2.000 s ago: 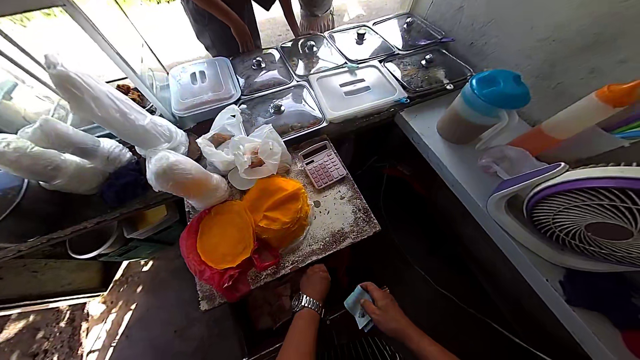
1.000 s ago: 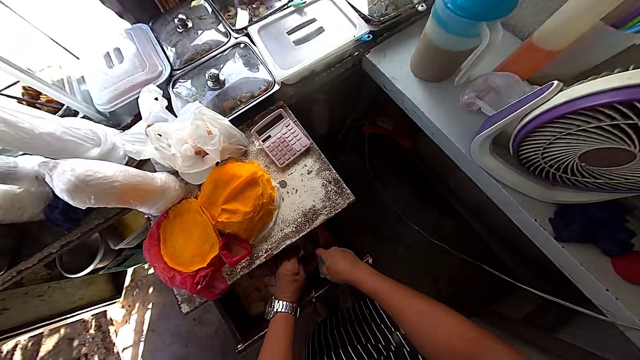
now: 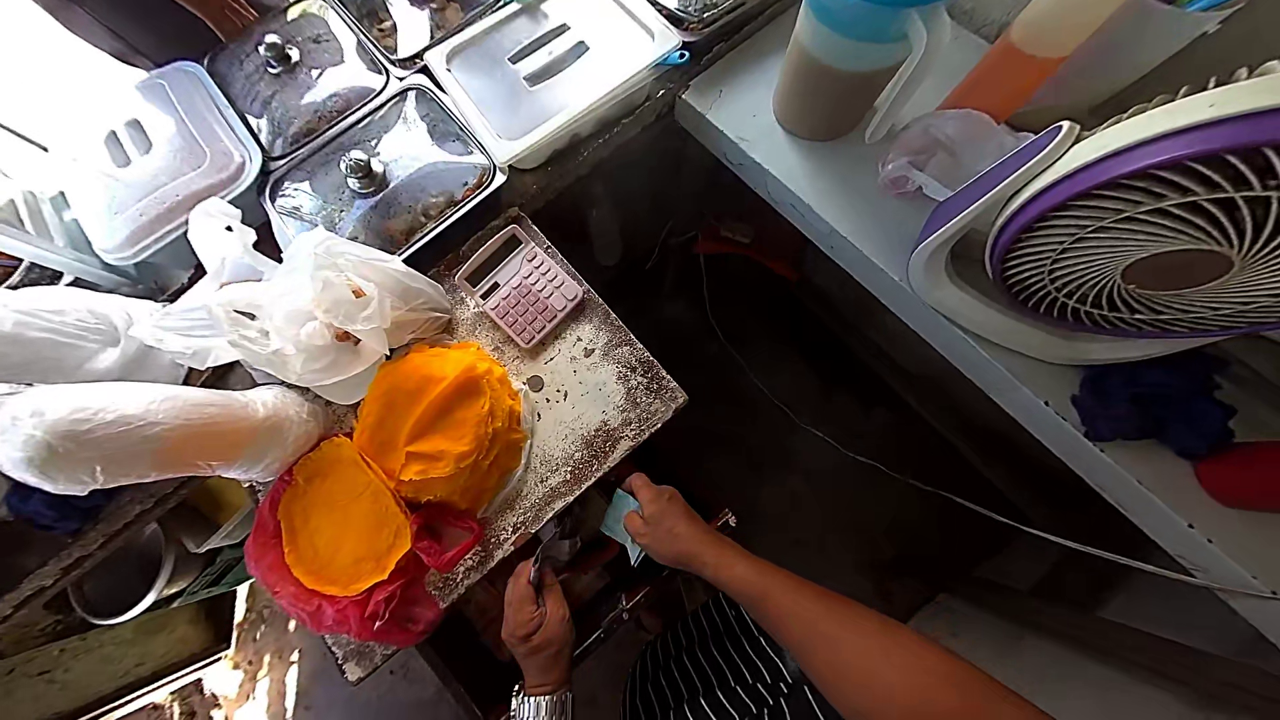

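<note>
My right hand (image 3: pixel 665 525) grips a folded light-blue banknote or paper (image 3: pixel 622 525) just off the near corner of the worn tabletop (image 3: pixel 600 400). Lower and to its left, my left hand (image 3: pixel 538 625), with a metal watch at the wrist, is closed around a thin dark item (image 3: pixel 540 565) that I cannot identify. Dark space with unclear contents, perhaps a drawer, lies between the hands. On the tabletop rest a pink calculator (image 3: pixel 520 286), a coin (image 3: pixel 535 383), and stacks of flat orange rounds (image 3: pixel 440 425), some in a red plastic bag (image 3: pixel 370 615).
White plastic bags (image 3: pixel 340 300) and wrapped bundles (image 3: pixel 160 435) crowd the left. Lidded food trays (image 3: pixel 385 170) line the back. A shelf at right (image 3: pixel 780 170) carries a blue-lidded pitcher (image 3: pixel 840 70) and a purple-and-white fan (image 3: pixel 1150 230). A thin cable (image 3: pixel 860 455) crosses the dark gap.
The view has moved closer to the tabletop. My hands were close together at the table's edge a second ago and are now apart, with the light-blue paper visible in my right hand.
</note>
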